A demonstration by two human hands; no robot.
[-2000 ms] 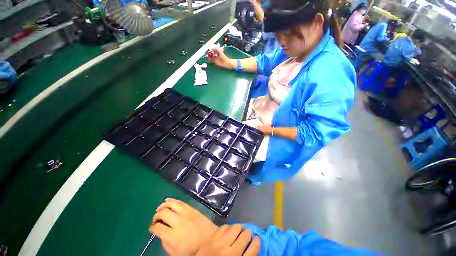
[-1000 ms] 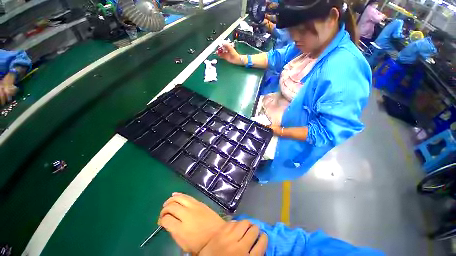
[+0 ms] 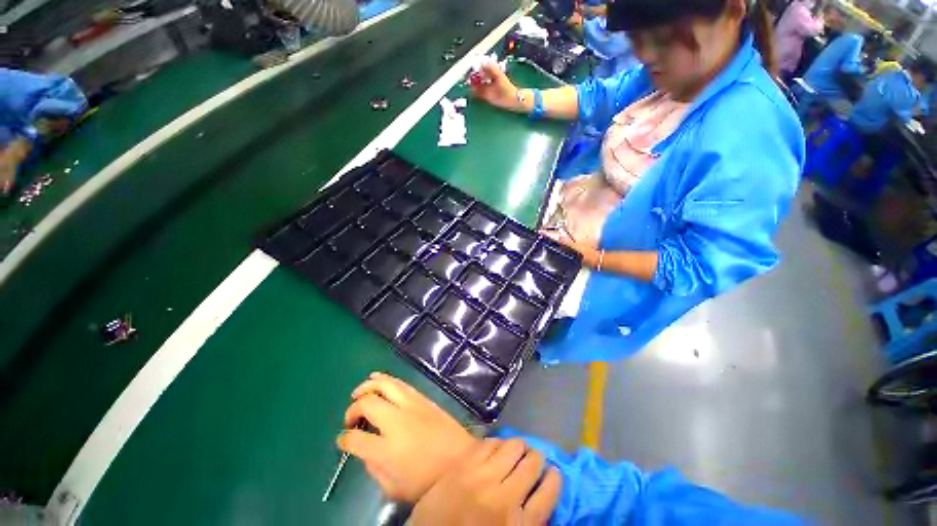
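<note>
My right hand [image 3: 406, 437] reaches in from the lower right in a blue sleeve and rests above the green bench. It is shut on slim metal tweezers [image 3: 336, 476], whose tip points down and left. My left hand [image 3: 493, 483] is wrapped around my right wrist at the lower edge, with its fingers lying over it; the rest of that hand is cut off or hidden. The large black blister tray [image 3: 432, 267] lies just beyond, with glare on its pockets. No module shows in either hand.
The green conveyor [image 3: 205, 236] with a white rail [image 3: 185, 344] runs along the left, carrying small modules [image 3: 118, 329]. A person in a blue smock [image 3: 719, 195] sits beyond the tray, holding a small part. Another person's arm [image 3: 36, 103] shows at far left.
The whole view has shifted, so the tray and seated person appear further right and higher. The tweezers have swung to point more steeply down. My left hand still grips my right wrist.
</note>
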